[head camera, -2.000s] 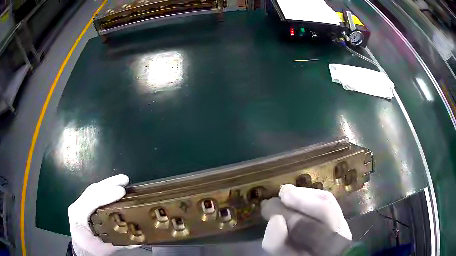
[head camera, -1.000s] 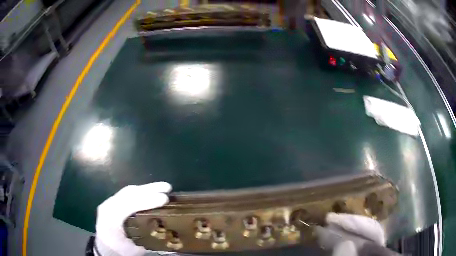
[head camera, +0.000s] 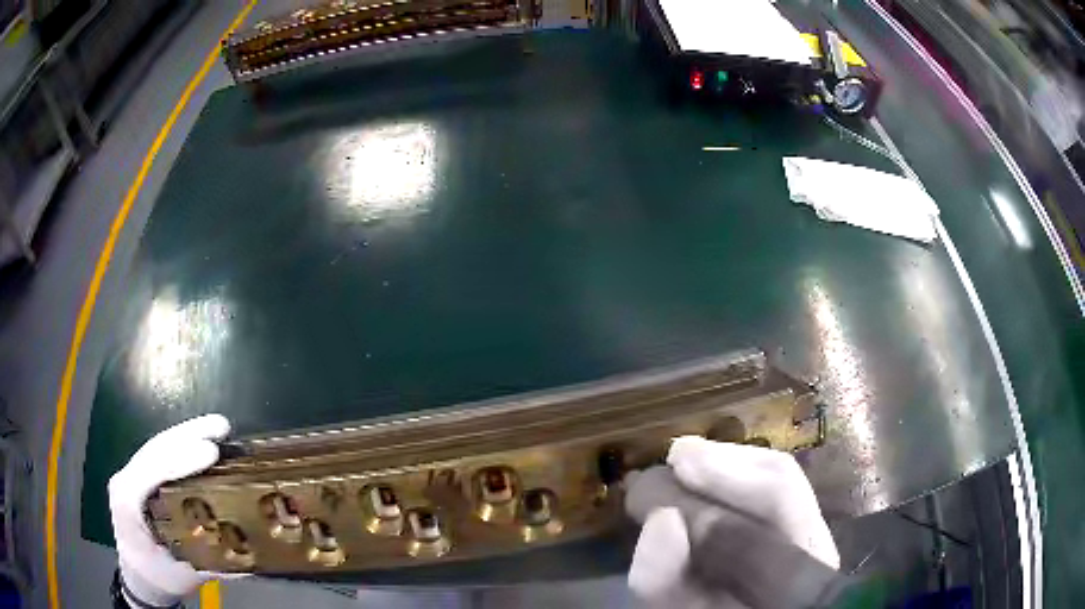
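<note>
A long brass-coloured bar assembly (head camera: 458, 523) lies across the lower part of the head view, its holed face towards me and its right end slightly higher. My left hand (head camera: 167, 512), in a white glove, grips its left end. My right hand (head camera: 744, 518), in a white glove, is closed around a grey cylindrical tool (head camera: 744, 559) in front of the bar's right part. The tool's front end is at the face, near a dark recess. Its tip cannot be made out, and my right hand hides some recesses.
A dark-green bench (head camera: 512, 262) lies beyond the bar. A second bar assembly (head camera: 369, 33) is at the far left edge. A black box (head camera: 761, 81) with red and green lights, a white cloth or paper (head camera: 859, 200) and a thin stick (head camera: 721, 149) are at the far right.
The bar and my left hand have shifted left in the view, compared with two seconds ago. My right hand with the tool is at nearly the same place in view, further right along the bar.
</note>
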